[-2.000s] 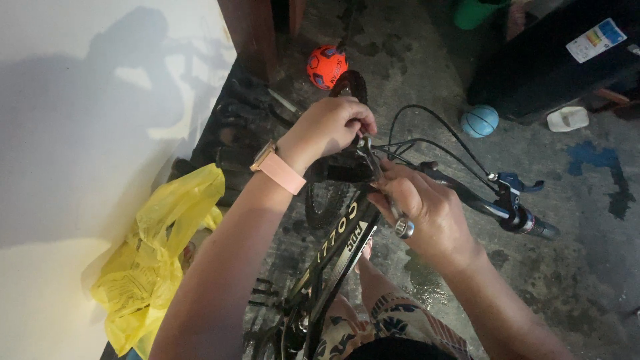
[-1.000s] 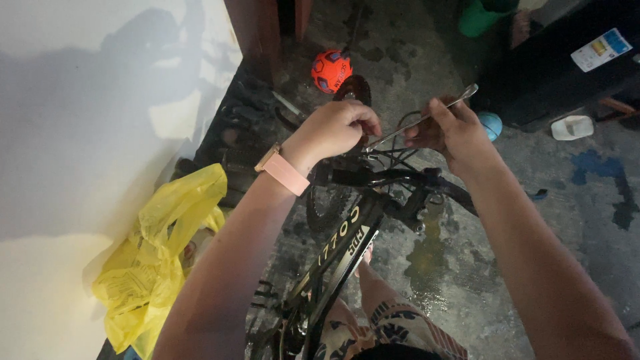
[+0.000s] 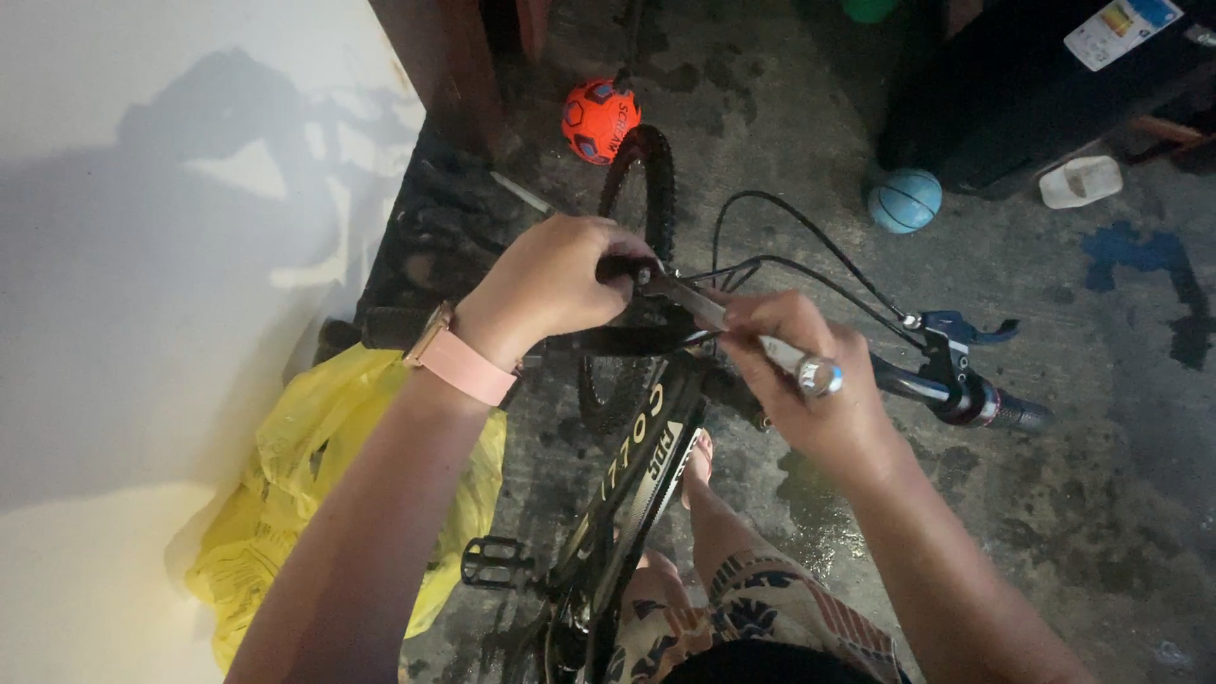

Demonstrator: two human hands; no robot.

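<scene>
A black bicycle with light lettering on its frame stands below me, its front wheel pointing away. My right hand is closed around a metal wrench, whose far end meets a small bolt or fitting at the front of the handlebar. My left hand, with a pink-strapped watch at the wrist, is curled at that same fitting; its fingertips are partly hidden, and what they grip cannot be made out. The right brake lever and grip show beyond my right hand.
A yellow plastic bag lies at left by a white surface. An orange ball is beyond the front wheel. A blue ball, a black cylinder and a white container are at upper right on the concrete floor.
A second ago my right hand held the wrench farther up and right, angled away; now it is lower and nearer me. The handlebar has turned. My left hand stays by the fitting.
</scene>
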